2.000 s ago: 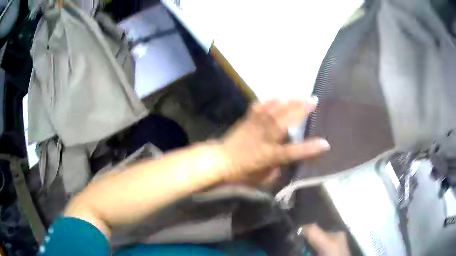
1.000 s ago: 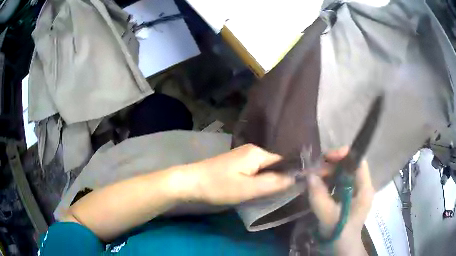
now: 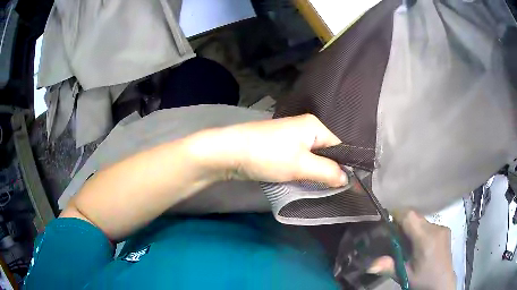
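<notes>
My left hand pinches the folded edge of the dark brown, finely striped pocketing near the centre. A pale-edged fold of it hangs below my fingers. The taupe garment panel joins the pocketing along a seam and spreads to the right. My right hand, partly blurred at lower right, holds the scissors by the green handles. The dark blades point up and left to the cloth edge beside my left fingertips. Whether the blades are fully closed is hard to tell.
More taupe cloth lies across my lap. Taupe pieces hang at upper left. A dark round object is beyond my left forearm. A wood-edged white table is at the top. White machine parts stand at the right edge.
The scissors first appear one second ago, raised over the panel; now they are lower, with blades at the pocketing edge. My left hand has gone from spread over the cloth to pinching it.
</notes>
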